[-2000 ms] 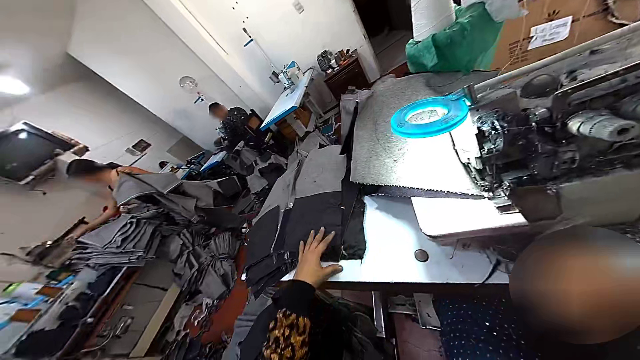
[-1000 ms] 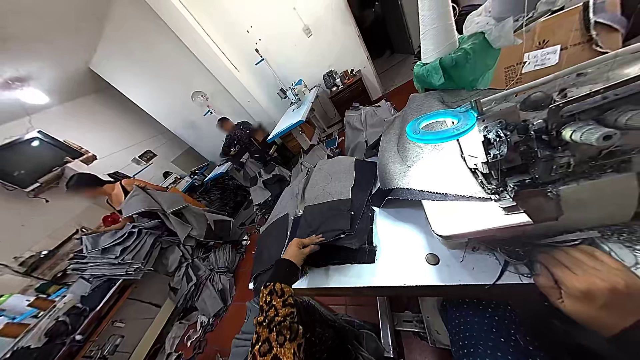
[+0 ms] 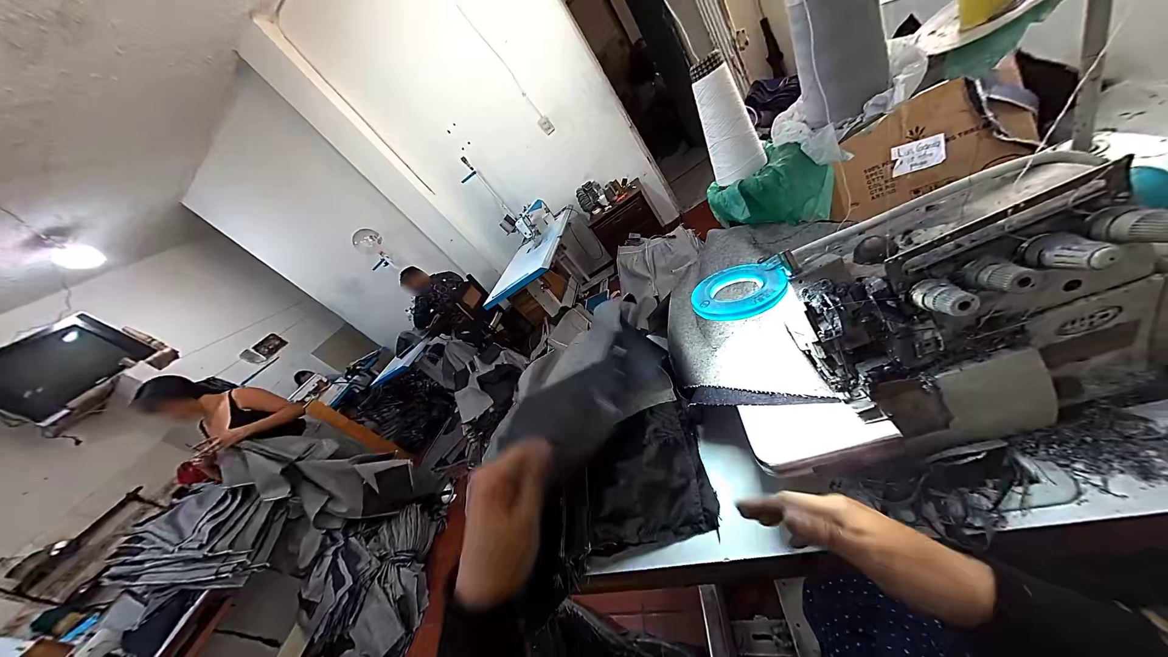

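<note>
My left hand (image 3: pixel 511 497) is blurred at the near edge of a stack of cut grey fabric pieces, its fingers on a lifted grey fabric panel (image 3: pixel 570 401). Below that panel lies a black fabric piece (image 3: pixel 648 479) on the white table top. My right hand (image 3: pixel 794 518) is over the table's front part, right of the black piece, with nothing seen in it. Behind it stands an overlock sewing machine (image 3: pixel 985 292) with a blue ring-shaped lamp or magnifier (image 3: pixel 741 290). A grey felt-like fabric (image 3: pixel 730 351) lies at its needle area, its dark edge towards me.
Thread scraps (image 3: pixel 1068 456) lie along the machine's base. Thread cones (image 3: pixel 728 119), green plastic (image 3: pixel 776 187) and a cardboard box (image 3: pixel 931 146) stand behind. Fabric heaps (image 3: pixel 192 529) lie at left, near a person (image 3: pixel 242 411); another person (image 3: pixel 433 297) sits farther back.
My left hand has lifted the upper grey fabric off the stack, uncovering black fabric. My right hand has moved left from the machine's front to beside the stack.
</note>
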